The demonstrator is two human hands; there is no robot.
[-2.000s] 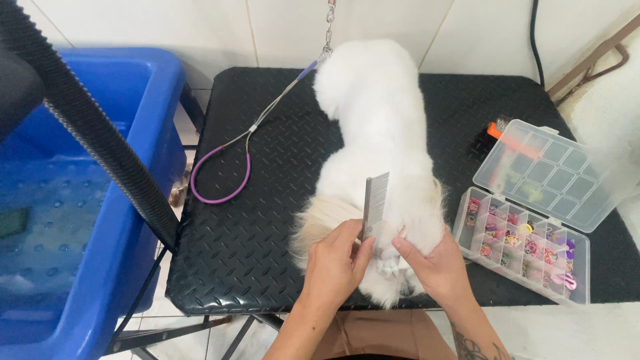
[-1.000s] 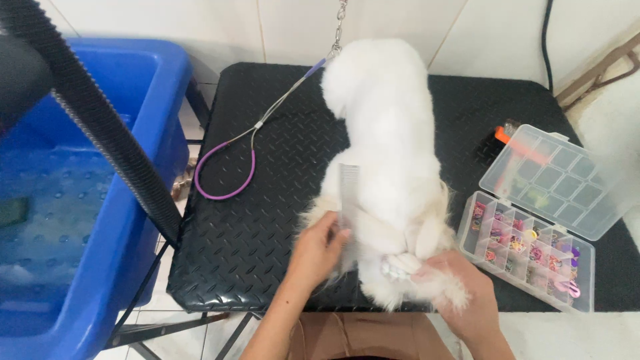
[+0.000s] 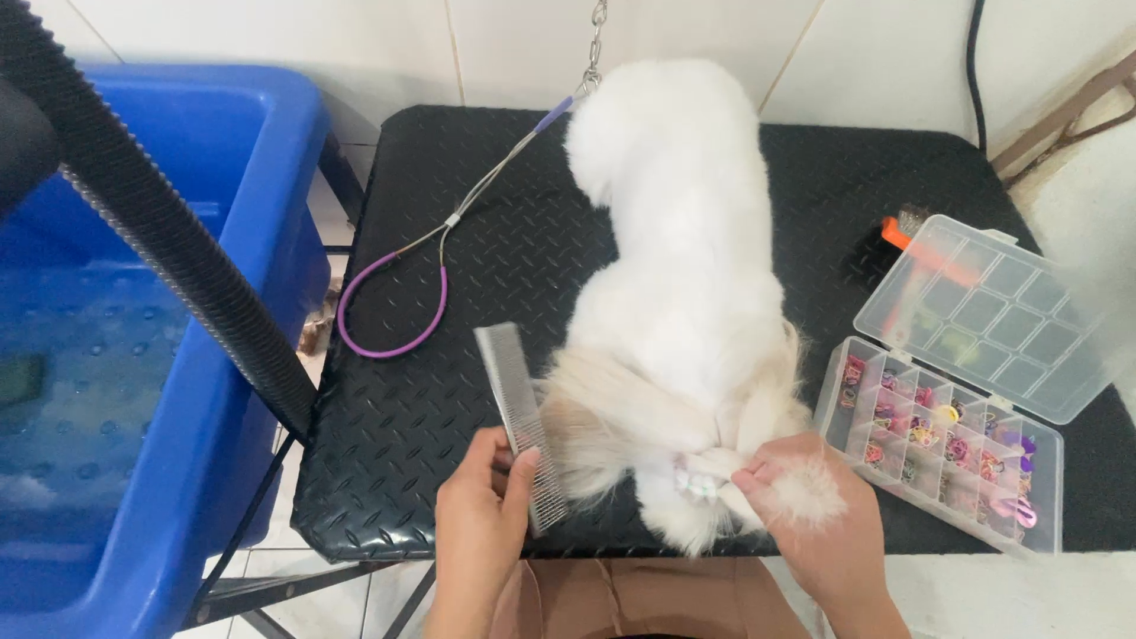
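Note:
A small white dog [image 3: 688,204] with trimmed body fur lies or stands on a black diamond-plate grooming table, its long-haired end toward me. My left hand [image 3: 488,497] grips a metal grooming comb [image 3: 519,417] by its lower part, beside the long cream fur on the left and apart from the animal's body. Between the thumb and fingers of my right hand [image 3: 812,515] is a gathered lock of fur [image 3: 723,461], whose fluffy tip spreads over the hand. Small pale ties or beads [image 3: 697,484] sit at the base of this lock.
A clear divided box [image 3: 954,444] of colored hair bands and clips lies at the right with its lid raised back, partly over an orange-handled brush [image 3: 896,232]. A purple-sleeved grooming loop [image 3: 444,284] rests at the left. Beyond stand a ribbed black hose [image 3: 177,240] and a blue tub [image 3: 284,222].
My left hand has moved left with the comb, which was against the fur before. My right hand keeps its hold on the gathered fur seen one second ago.

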